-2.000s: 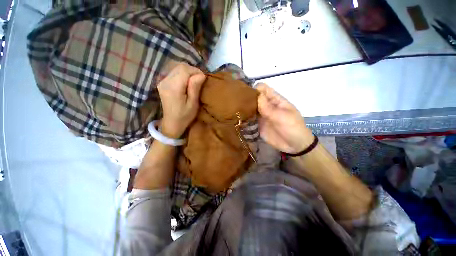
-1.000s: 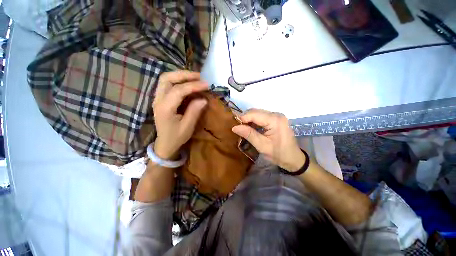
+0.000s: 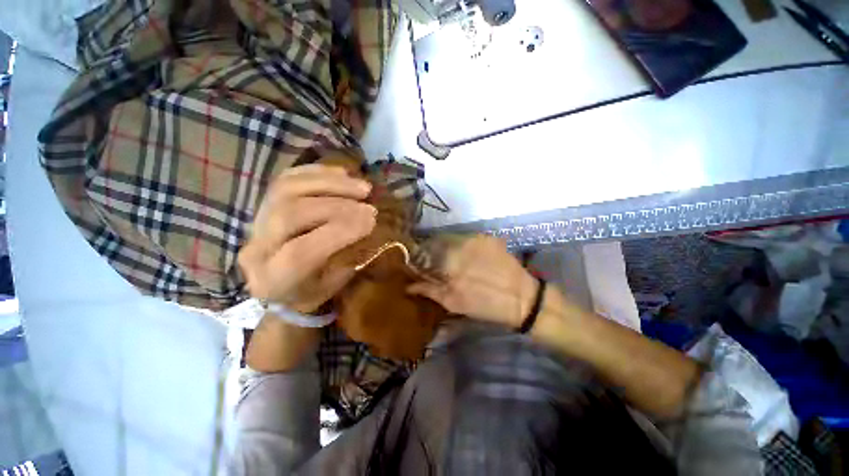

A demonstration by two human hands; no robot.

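Note:
The brown fabric section [image 3: 386, 316] lies bunched between my hands, over the front edge and my lap. A metal zipper [image 3: 384, 251] curves along it as a thin light line. My left hand [image 3: 312, 232] grips the fabric and the zipper's left end. My right hand [image 3: 484, 284], slightly blurred, pinches the fabric edge on the right; its fingertips are partly hidden. The checked fabric [image 3: 177, 167] is heaped on the table to the left, joined or lying against the brown part.
The machine's needle area [image 3: 475, 28] is at the top. A dark phone or tablet [image 3: 675, 37], a small brown card [image 3: 759, 9] and black snips [image 3: 817, 30] lie right. A measuring strip [image 3: 670, 216] runs along the front edge. Blue and white material [image 3: 763, 363] is below right.
My left hand has closed onto the fabric and zipper and moved slightly left. My right hand has moved slightly down. The zipper now bends in a curve between them, and the brown fabric is more bunched.

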